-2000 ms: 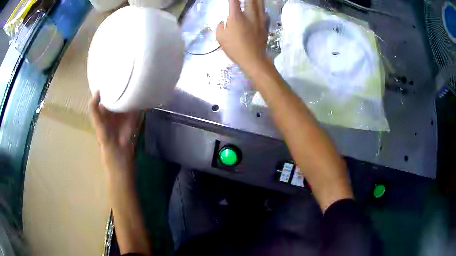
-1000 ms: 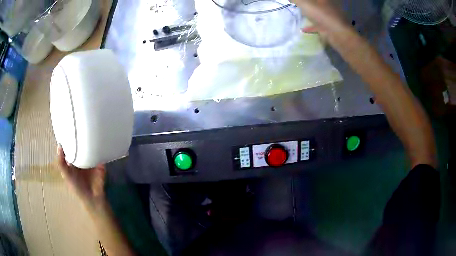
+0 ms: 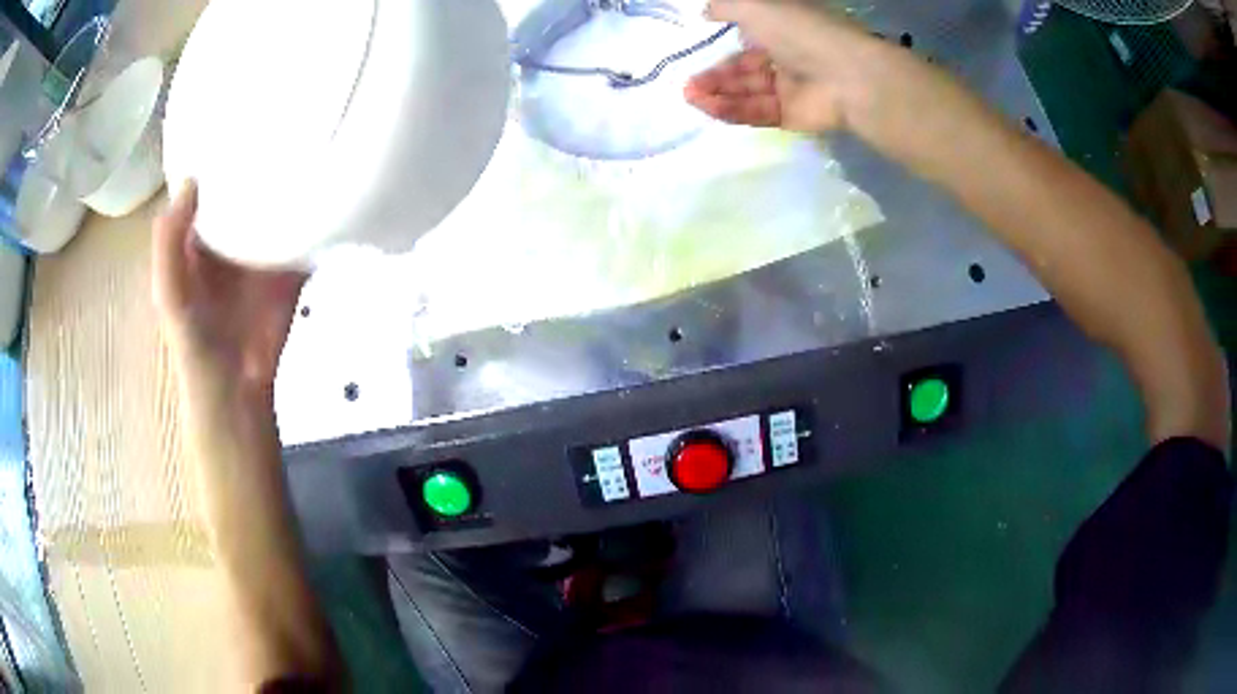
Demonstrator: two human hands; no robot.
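My left hand holds a large white rounded housing from below, raised over the left part of the press table. A thin curved seam shows on its side. A round clear part with a dark wavy line across it sits on the pale yellowish sheet, cut off by the top edge. My right hand is at the right side of the clear part, fingers together and pointing left. Whether it touches the part is unclear.
The front panel has a left green button, a right green button and a red button. Open white bowls stand on the cardboard-covered bench at left. A cardboard box and part of a fan are at right.
The clear part has come onto the sheet, and my right hand has moved from the table's left part to its right side. My left hand has brought the white housing closer to it. The view has shifted.
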